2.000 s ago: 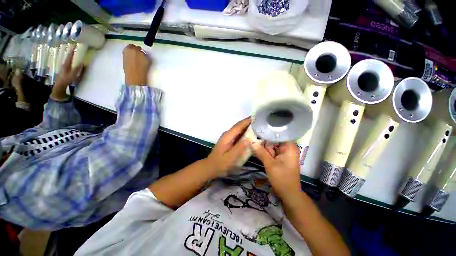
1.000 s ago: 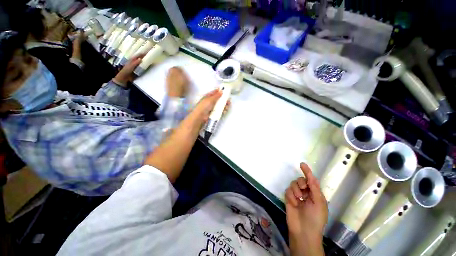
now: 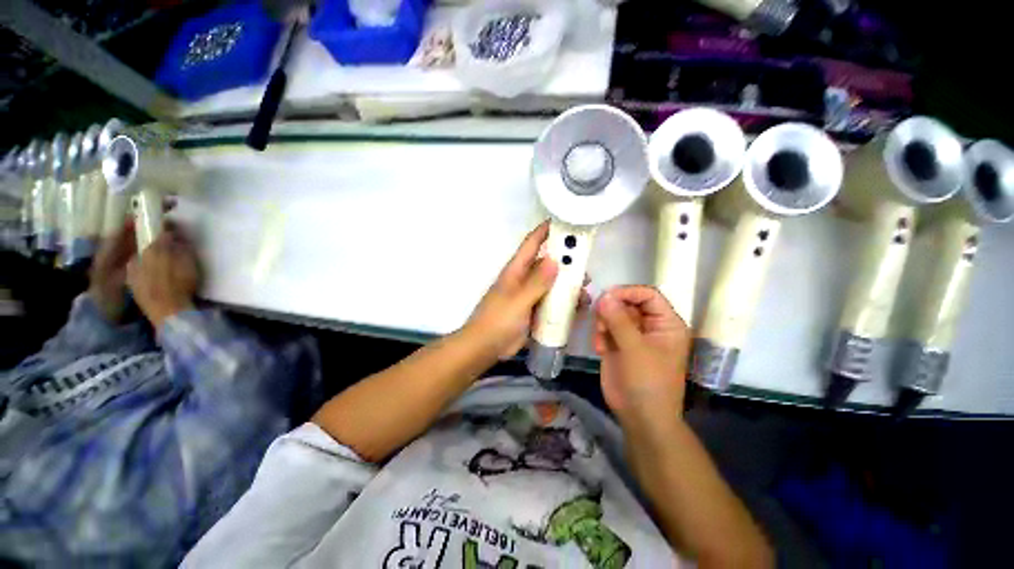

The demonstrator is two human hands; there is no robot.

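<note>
My left hand [image 3: 519, 291] is closed around the handle of a cream hair dryer [image 3: 558, 298], held upright in front of me. Its wide silver-white ring faces me, with a pale round centre. Two dark dots show on the upper handle, above my fingers. My right hand [image 3: 636, 322] is just right of the handle, apart from it, with curled fingers and thumb and fingertips close together. Whether a tiny part is pinched there cannot be told.
More cream dryers [image 3: 738, 272] lie in a row to the right, rings toward the far side. Blue bins [image 3: 217, 50], a white bag of small parts [image 3: 506, 45] and a dark-handled tool [image 3: 268, 109] lie beyond the green edging. A neighbour's hands [image 3: 165, 272] hold a dryer at left.
The view has swung back right. My left hand has left the dryer it held near the neighbour and now holds one in front of me. My right hand has come up beside the handle, its fingers more curled.
</note>
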